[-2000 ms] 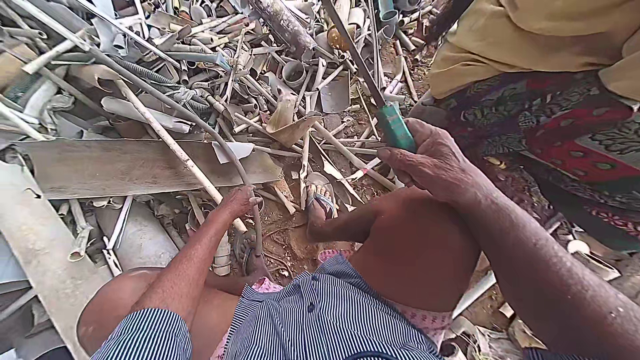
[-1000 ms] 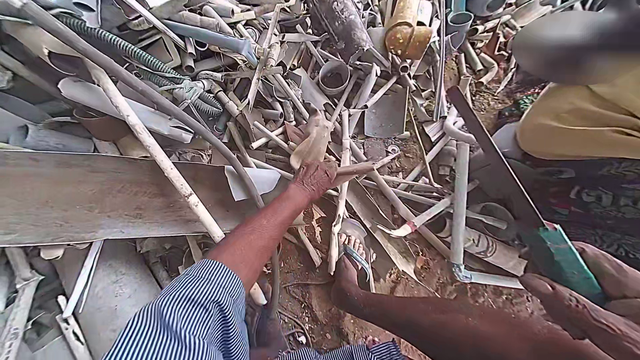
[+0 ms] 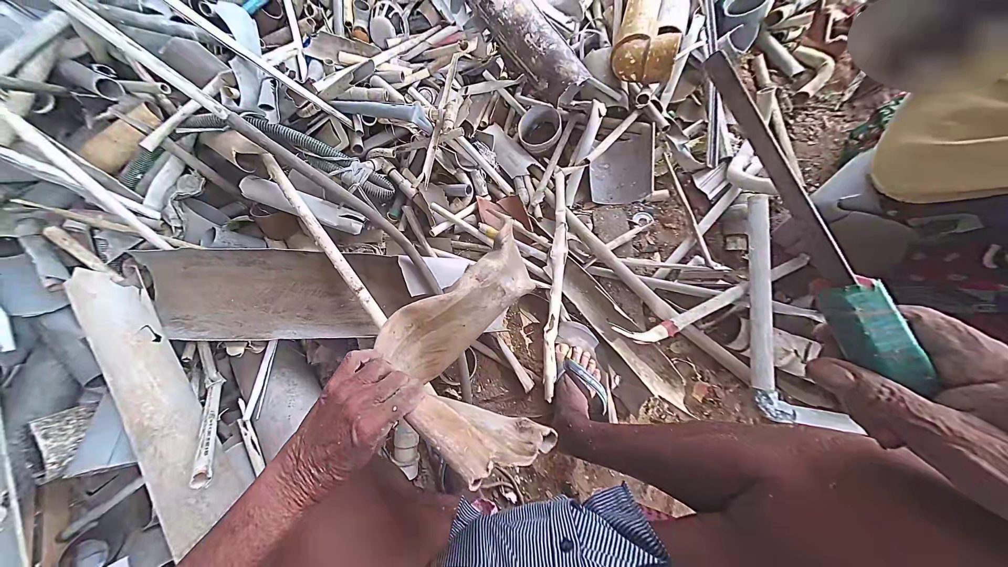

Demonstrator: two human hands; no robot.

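My left hand (image 3: 364,405) grips a crumpled, beige piece of plastic pipe (image 3: 453,319) with flattened, flared ends, over my lap. A long pale pole (image 3: 323,236) runs beneath that piece. On the right, my right hand (image 3: 921,386) is closed around the green handle (image 3: 878,339) of a hand saw, whose dark, narrow blade (image 3: 780,165) points up and to the left. The blade touches nothing that I can make out. Below the saw's blade a grey pipe with an elbow (image 3: 761,299) lies on the ground.
Scrap plastic pipes (image 3: 409,63) are heaped across the far side and left. A flat brown sheet (image 3: 268,295) and a whitish sheet (image 3: 142,394) lie at the left. My sandaled foot (image 3: 583,370) rests on the dirt. At the upper right sits another person (image 3: 941,150).
Two seconds ago my left hand was low by the long pole. One second ago it reached into the scrap; now it is nearer my lap with the beige piece. The saw stays in my right hand.
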